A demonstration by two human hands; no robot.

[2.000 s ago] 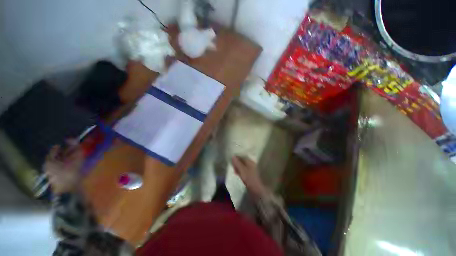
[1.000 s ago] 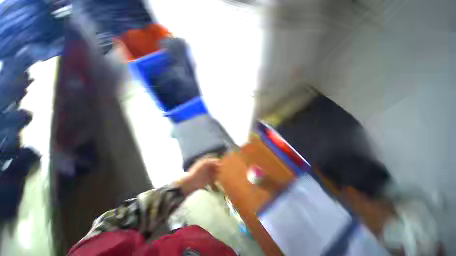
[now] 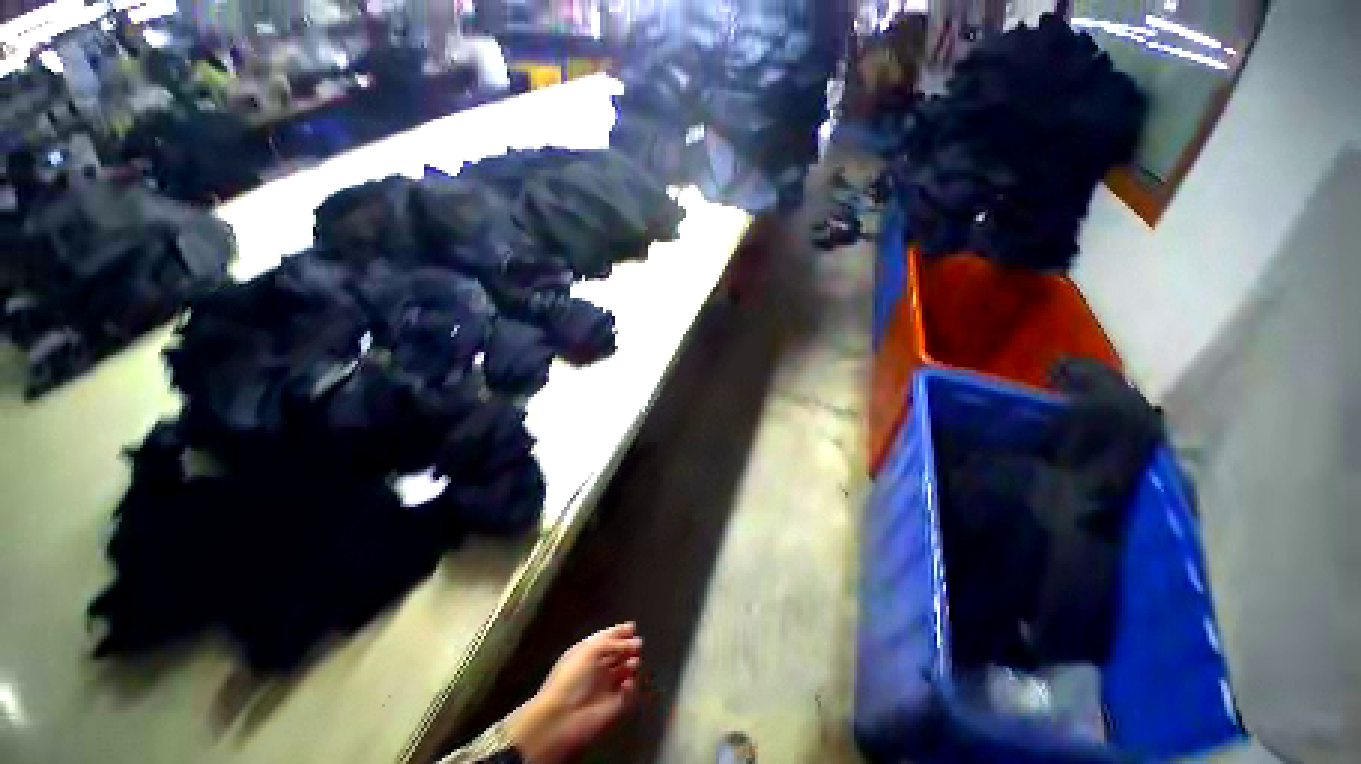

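Observation:
Black garment bundles (image 3: 299, 552) lie heaped on the long pale table (image 3: 627, 321), with small white tags among them. My left hand (image 3: 582, 691) is at the bottom centre, beside the table's right edge, over the floor gap. Its fingers are loosely bent and it holds nothing. It touches no bundle. My right hand is not in view.
A blue plastic bin (image 3: 896, 597) with dark cloth inside stands at the right, an orange-red bin (image 3: 993, 314) behind it. A large dark cloth pile (image 3: 1015, 135) is beyond. Grey floor (image 3: 784, 552) runs between table and bins. The wall is at far right.
The view has swung from the brown desk with the open ledger to the long table and bins. My left hand has left the desk's edge and is now beside the table.

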